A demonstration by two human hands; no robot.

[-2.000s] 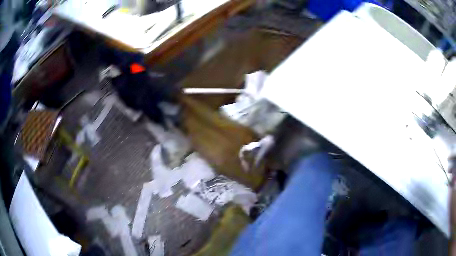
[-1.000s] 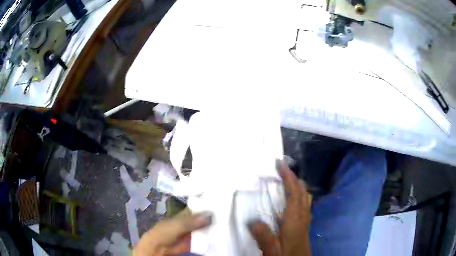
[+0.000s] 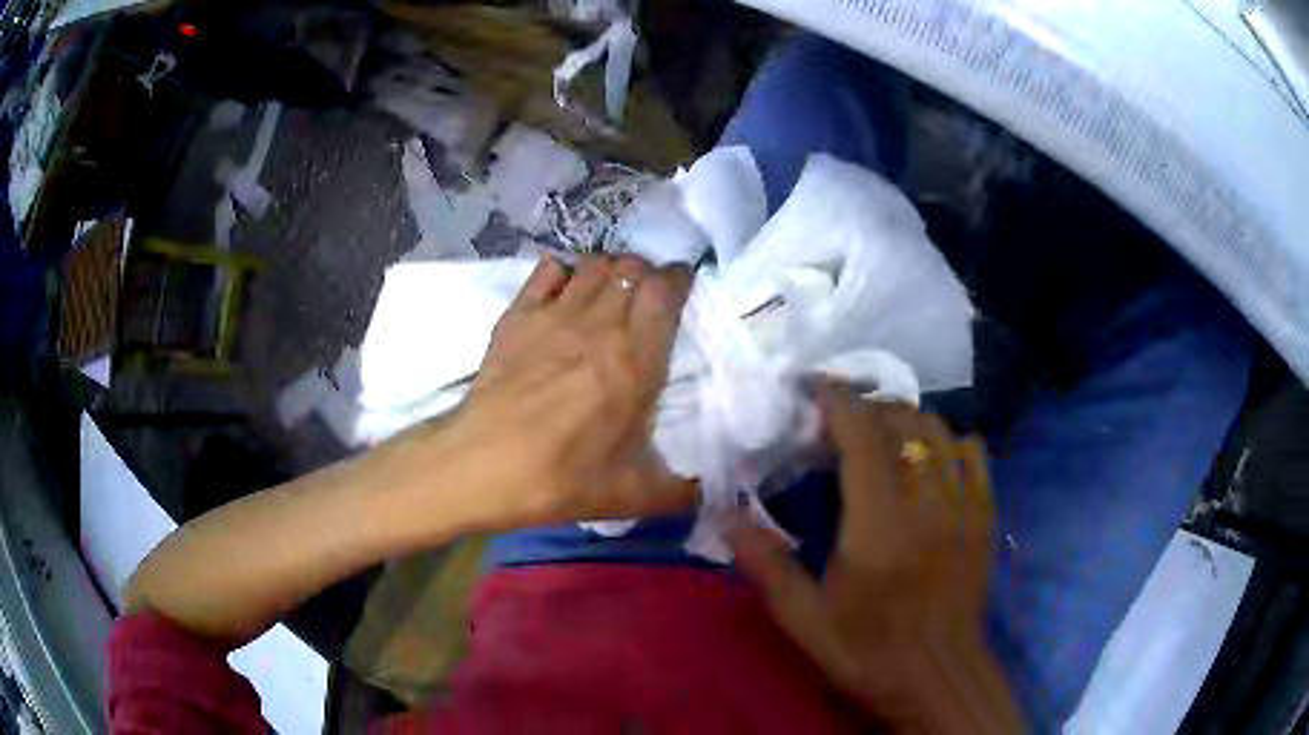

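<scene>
A thick bundle of white cut pieces [image 3: 445,328] lies across my lap, its ends fanned out to the left and to the upper right. A thin white fabric tie strip [image 3: 739,366] is wrapped round its middle and bunched there. My left hand [image 3: 589,373] lies over the bundle left of the tie, fingers around it. My right hand [image 3: 890,531] is at the right of the tie, slightly blurred, thumb and fingers apart around the loose fabric. Whether its fingertips pinch the strip cannot be told.
The white table edge with a printed measuring scale [image 3: 991,86] curves across the upper right. White scraps [image 3: 531,172] lie on the floor at upper left. A yellow frame [image 3: 230,309] stands at the left. White panels show at lower left and lower right.
The view has tilted down to my lap, and the machine has left the picture. The bundle now lies crosswise with the tie strip around it. My left hand has moved onto its top.
</scene>
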